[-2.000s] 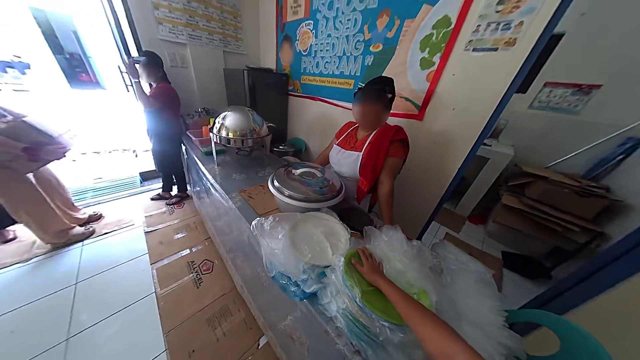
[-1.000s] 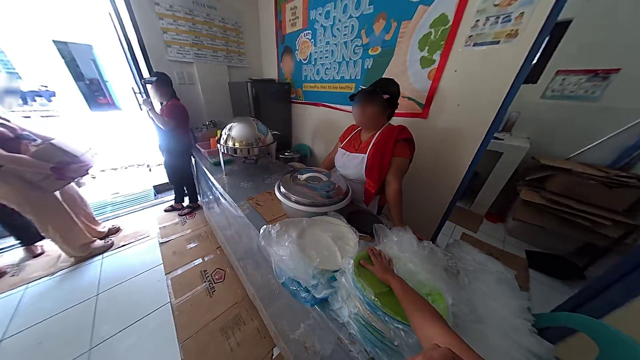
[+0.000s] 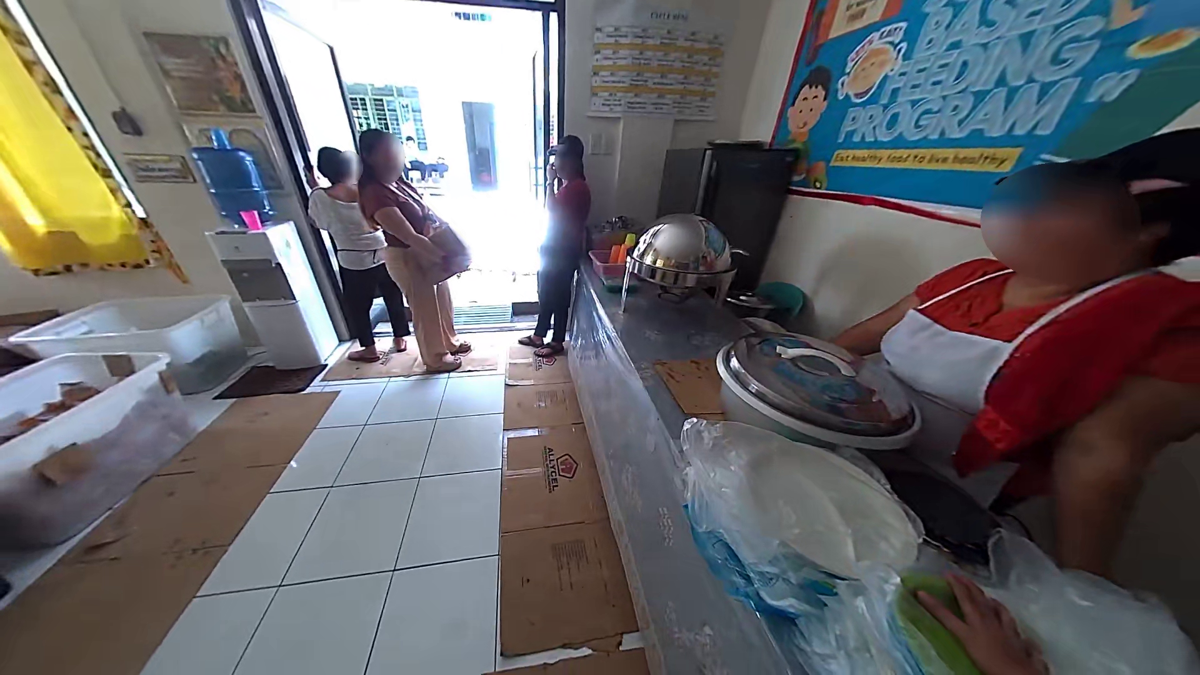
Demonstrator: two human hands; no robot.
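At the lower right my right hand (image 3: 984,626) rests on a green plate (image 3: 923,623) wrapped in clear plastic; whether its fingers grip the rim I cannot tell. Beside it, clear and blue plastic covers a stack of white plates (image 3: 816,497) on the counter (image 3: 614,375). Behind those stands a white pot with a glass lid (image 3: 816,380). A round steel chafing dish (image 3: 680,248) sits farther back, near some orange and yellow cups (image 3: 621,251). My left hand is out of view.
A person in a white apron (image 3: 947,328) stands behind the counter. Three people (image 3: 403,225) are around the bright doorway. Flattened cardboard (image 3: 553,469) lies along the counter's foot. Clear plastic bins (image 3: 84,422) and a water dispenser (image 3: 272,291) are at left.
The view has swung far to the left. My right hand stays on the green plate. The person carrying a bag, at the left edge before, now appears in the doorway beside another person.
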